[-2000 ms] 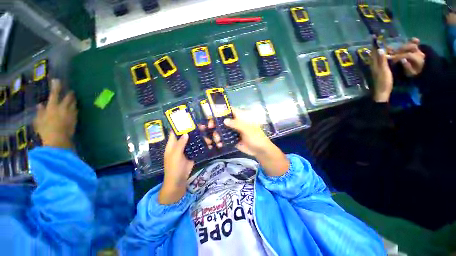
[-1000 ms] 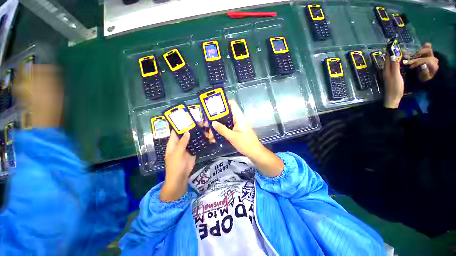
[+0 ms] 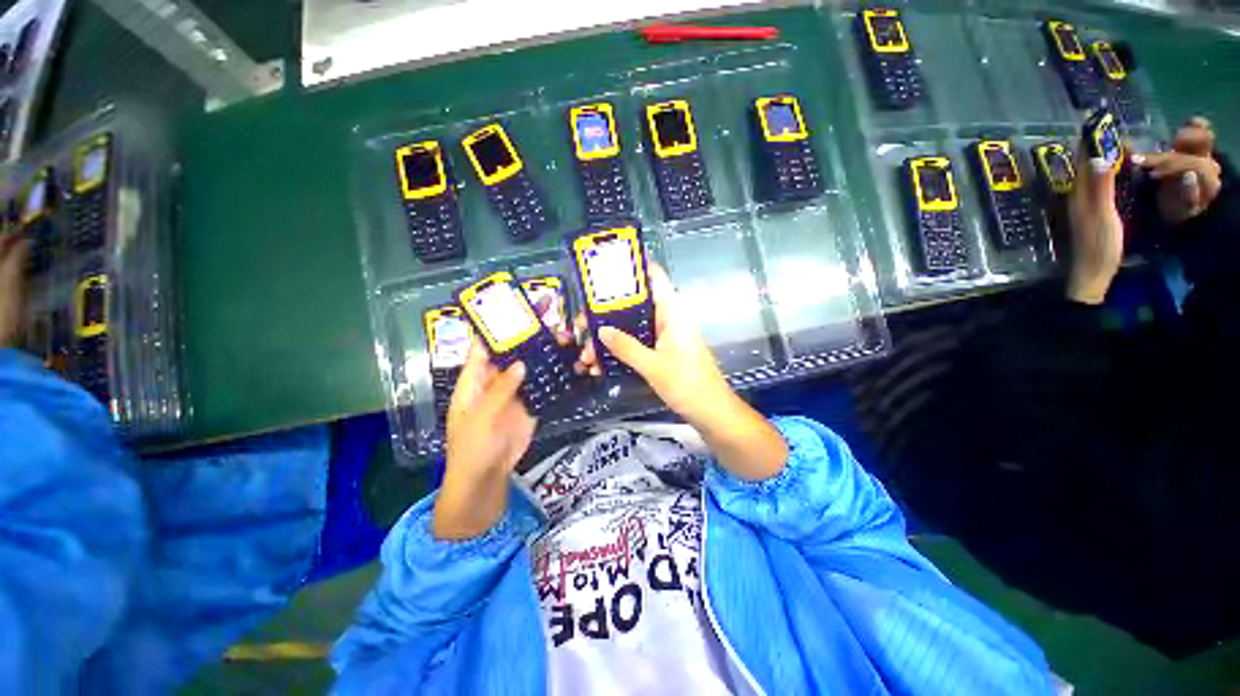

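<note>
My left hand [image 3: 486, 415] holds a black keypad phone with a yellow frame [image 3: 503, 311], its screen lit white, over the front of the clear tray [image 3: 802, 356]. My right hand [image 3: 669, 356] holds a second such phone [image 3: 611, 269] upright, screen also lit white, thumb on its keypad. Two more phones lie in the tray's front row: one left of my left hand [image 3: 446, 336], one partly hidden between the held phones. Several phones lie in the back row, such as one with a blue screen [image 3: 594, 132]; others there look dark.
A red pen [image 3: 710, 33] lies behind the tray, near a white board [image 3: 449, 30]. Another tray of phones [image 3: 936, 215] is at right, where a person in dark sleeves holds a phone. A left tray [image 3: 161, 272] holds phones beside a person in a blue sleeve [image 3: 82, 503].
My right-hand phone's screen has gone from dark to white. Its thumb has shifted on the keypad. The left neighbour's hand has moved to the left edge. The green tag has left view.
</note>
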